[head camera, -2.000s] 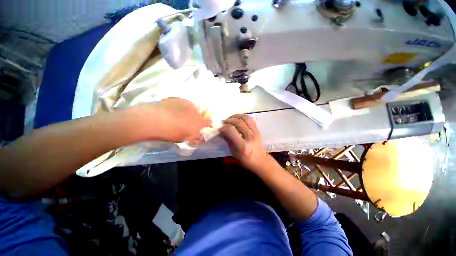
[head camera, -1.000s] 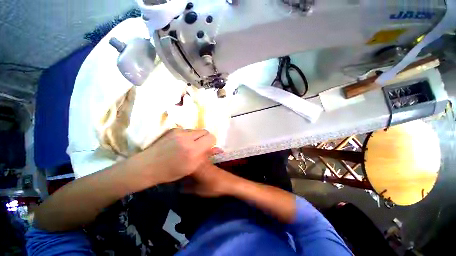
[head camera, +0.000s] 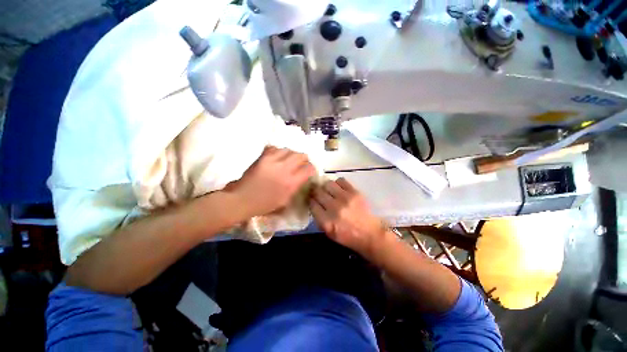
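The cream fabric (head camera: 137, 137) lies bunched left of the needle and hangs over the table's front edge. My left hand (head camera: 278, 180) is on the fabric, its fingers closed on the edge just in front of the presser foot and needle (head camera: 330, 130). My right hand (head camera: 344, 213) is close beside it, fingertips curled on the same fabric edge at the table's front. The white tape (head camera: 405, 163) lies on the table right of the needle, one end near the presser foot. The fingertips are partly hidden in the folds.
The sewing machine (head camera: 426, 75) spans the back. The lamp (head camera: 221, 74) hangs left of its head. Black scissors (head camera: 414, 137) lie under the arm. A wooden-handled tool (head camera: 496, 162) and a small parts tray (head camera: 548, 181) are at right. A round yellow stool (head camera: 519, 265) stands below.
The hands were crossed or overlapping low at the table edge a second ago. Now they are side by side, nearer the needle, on the fabric edge. The camera view has shifted.
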